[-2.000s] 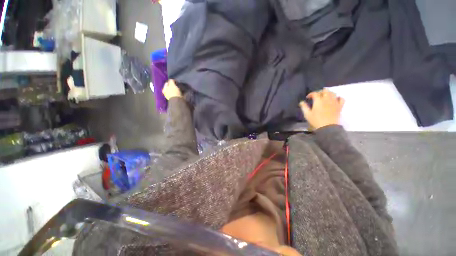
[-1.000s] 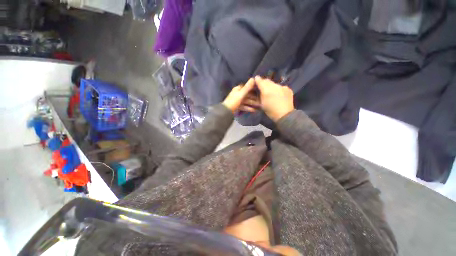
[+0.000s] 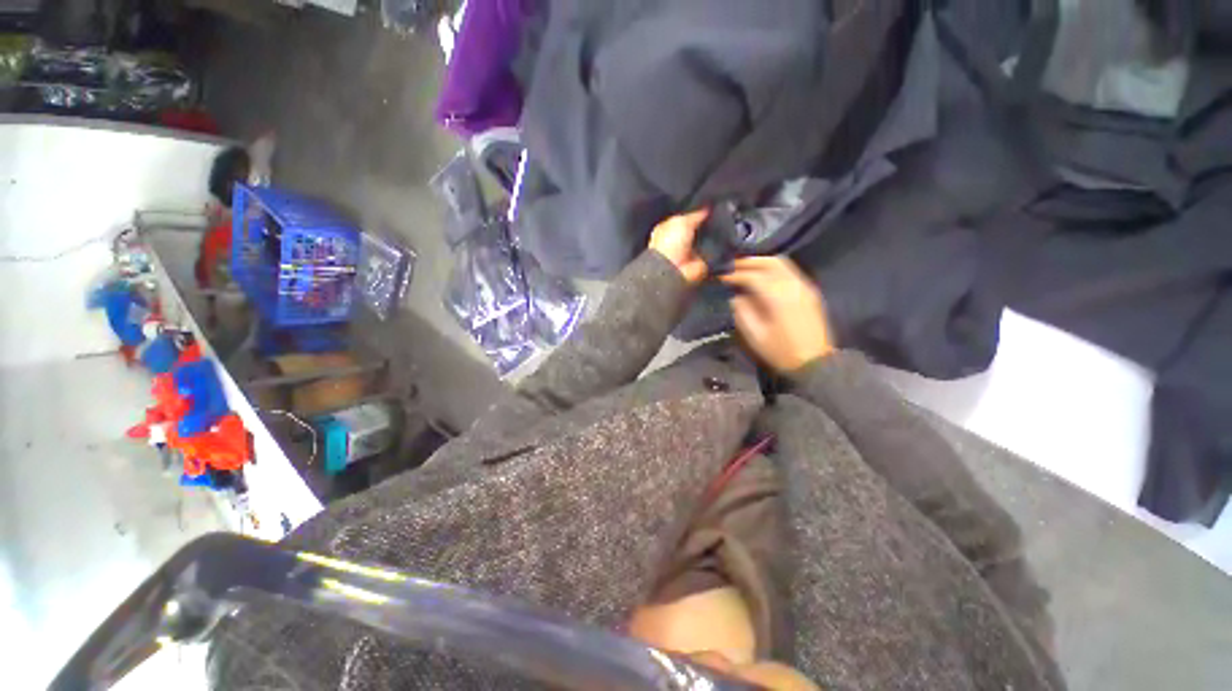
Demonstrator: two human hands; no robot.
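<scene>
A dark grey garment [image 3: 676, 95] lies loose on the white-topped table, close in front of me. My left hand [image 3: 681, 246] grips a bunched dark edge of it near the table's front. My right hand [image 3: 781, 313] is just right of it, slightly blurred, with its fingertips at the same bunched part. Whether the right fingers pinch the cloth cannot be told. More dark garments [image 3: 946, 257] are spread to the right, one with a lighter grey panel [image 3: 1115, 61].
The white table surface [image 3: 1067, 398] shows at right. Purple cloth [image 3: 482, 74] hangs at the table's left. Bagged packs [image 3: 493, 297] and a blue crate [image 3: 304, 263] are on the floor. A white bench [image 3: 81, 351] with red and blue pieces [image 3: 196, 412] stands at far left.
Compared with two seconds ago, my hands have come together at the garment's front edge. Since one second ago, my right hand has shifted slightly right and down, and a dark bunched part now shows between them.
</scene>
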